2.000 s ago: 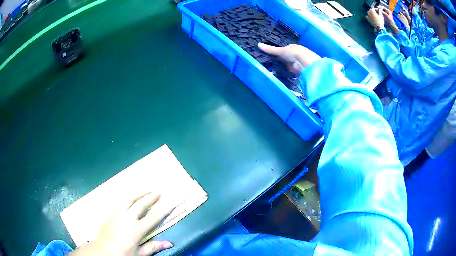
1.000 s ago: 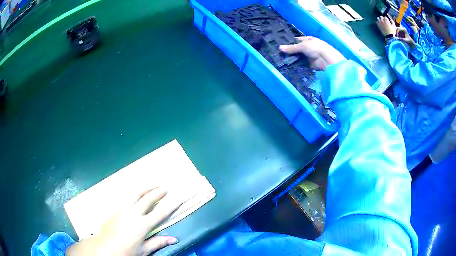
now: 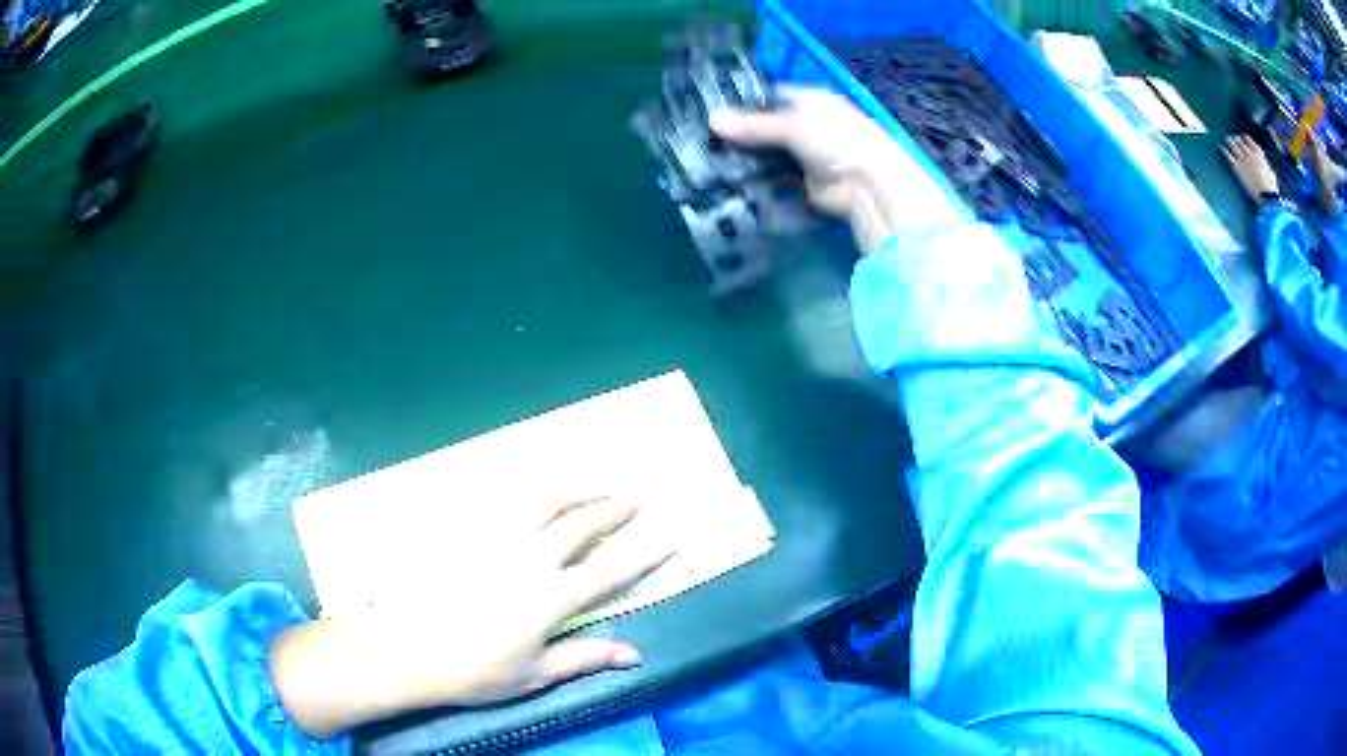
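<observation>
My right hand (image 3: pixel 842 163) holds a bunch of thin black plates (image 3: pixel 720 163) over the green bench, left of the blue bin (image 3: pixel 1182 281). The plates are blurred and fanned out. More black plates (image 3: pixel 975 133) lie piled in the bin. My left hand (image 3: pixel 488 620) lies flat, fingers spread, on the cream-white sheet stack (image 3: pixel 502 480) at the bench's near edge. It grips nothing that shows.
One black housing (image 3: pixel 439 33) is on the bench at the top, another (image 3: pixel 114 163) at upper left. Clear plastic (image 3: pixel 1130 148) lies beyond the bin. A neighbouring worker's blue sleeve (image 3: pixel 1300 273) and hands show at right.
My right hand has come out of the bin with a bunch of plates and moved left over the bench. The view has turned left; a second housing shows more fully. My left hand stays on the sheets.
</observation>
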